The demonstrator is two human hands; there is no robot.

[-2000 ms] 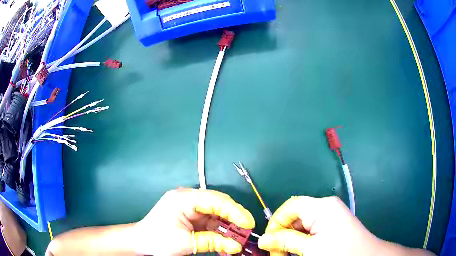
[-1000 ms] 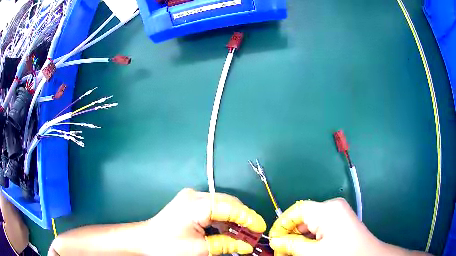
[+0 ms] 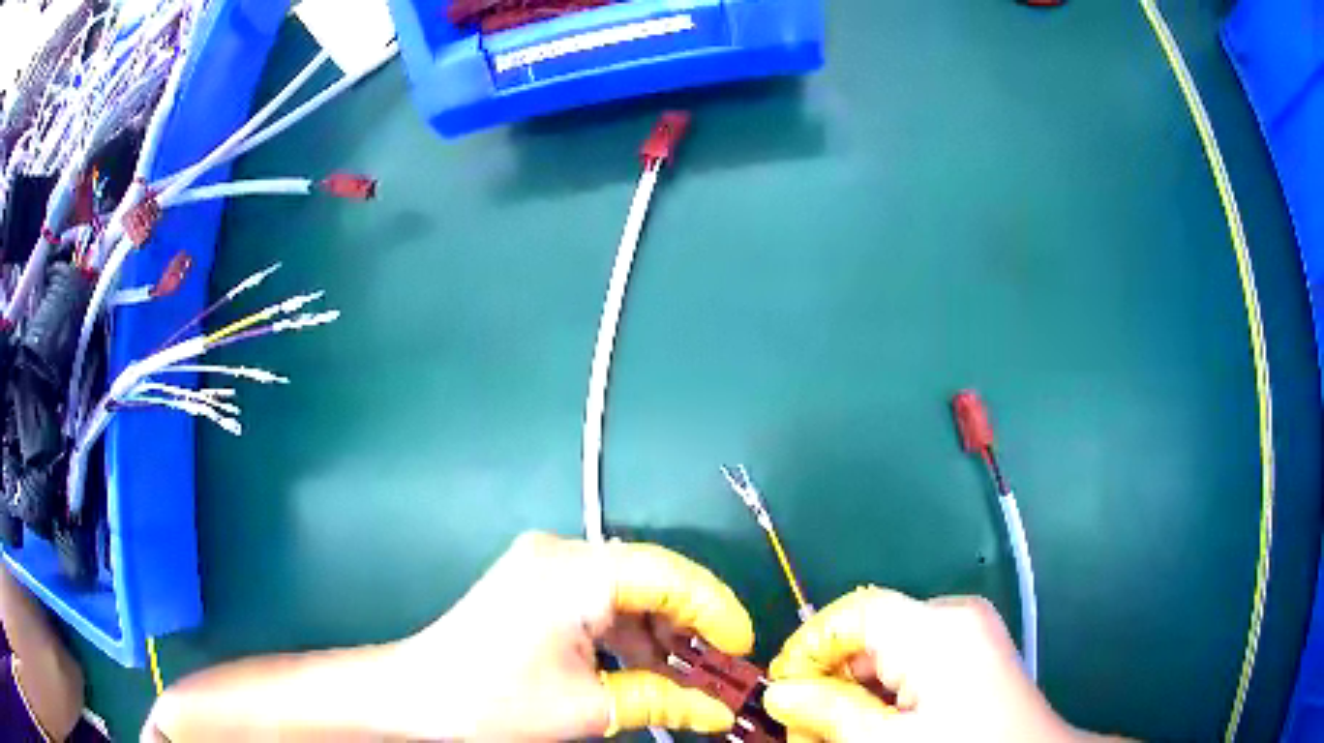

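Observation:
My left hand (image 3: 595,646), with yellow finger cots, holds a red-brown connector housing (image 3: 714,671) between thumb and fingers at the bottom centre. My right hand (image 3: 908,675), also in yellow cots, pinches at the housing's right end; what its fingertips grip is mostly hidden. A thin yellow lead wire (image 3: 786,563) with silvery crimp tips sticks up between the hands. A white sheathed cable (image 3: 600,363) runs up from my left hand to a red-brown housing (image 3: 665,138). A short pale cable (image 3: 1019,566) with a small red plug (image 3: 973,421) lies beyond my right hand.
A blue bin (image 3: 157,494) at the left holds black parts and white cables; fanned lead wires (image 3: 182,349) hang over its edge. A small blue tray (image 3: 624,66) of red-brown housings stands at the top. Another blue bin (image 3: 1285,87) is at the right. Part of a person's arm (image 3: 41,661) shows lower left.
The view has shifted slightly. Both hands stay together at the housing, and my right fingertips now sit closer against its end. A small red piece now shows at the top right edge.

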